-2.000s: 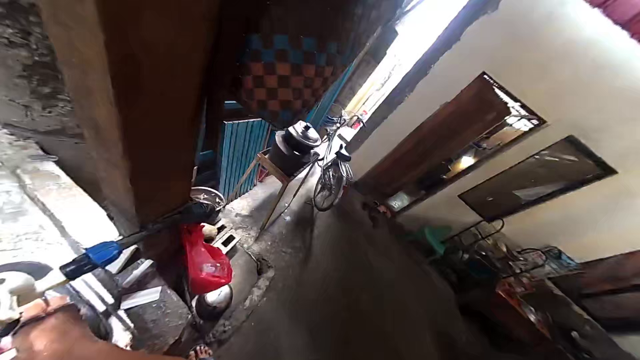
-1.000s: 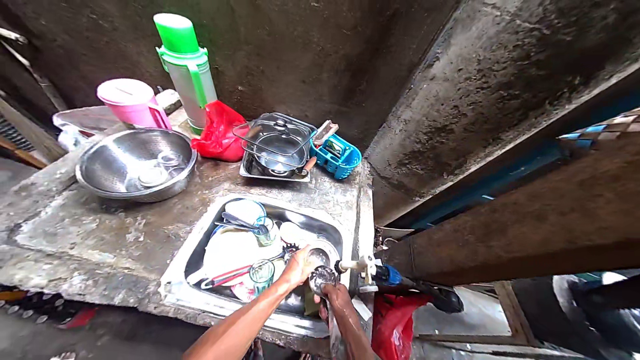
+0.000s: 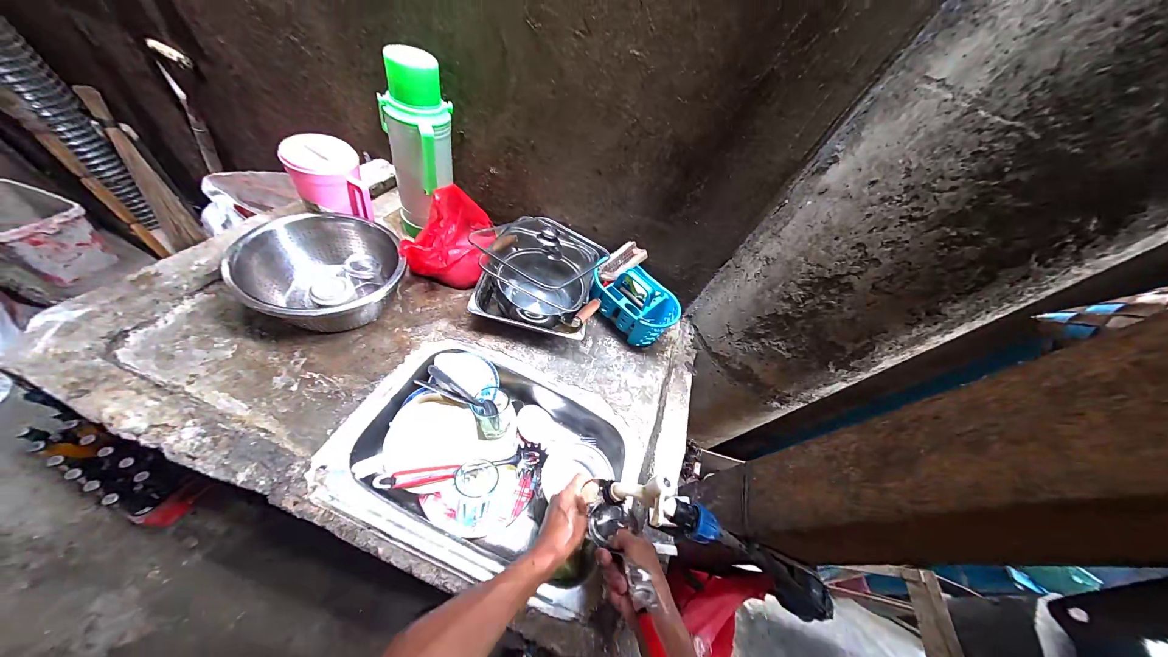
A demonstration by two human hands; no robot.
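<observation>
My left hand (image 3: 568,516) is at the mouth of a white faucet (image 3: 643,495), over the right end of a stainless steel sink (image 3: 584,394). Just below the faucet, my right hand (image 3: 628,558) holds a small clear glass (image 3: 610,524). Whether my left hand grips anything is hidden by glare and overlap. Inside the sink lie white plates (image 3: 424,438), a glass with spoons (image 3: 494,412), another drinking glass (image 3: 475,482) and a red-handled utensil (image 3: 424,476).
Behind the sink stand a steel basin (image 3: 265,297) holding glassware, a pink pitcher (image 3: 321,182), a green-topped thermos (image 3: 422,137), a red plastic bag (image 3: 449,239), a tray with glass lids (image 3: 547,265) and a blue basket (image 3: 650,315). A blue pipe fitting (image 3: 703,524) adjoins the faucet.
The view has swung from the alley to the sink. Since one second ago, both hands have stayed by the faucet, with the right still holding the glass.
</observation>
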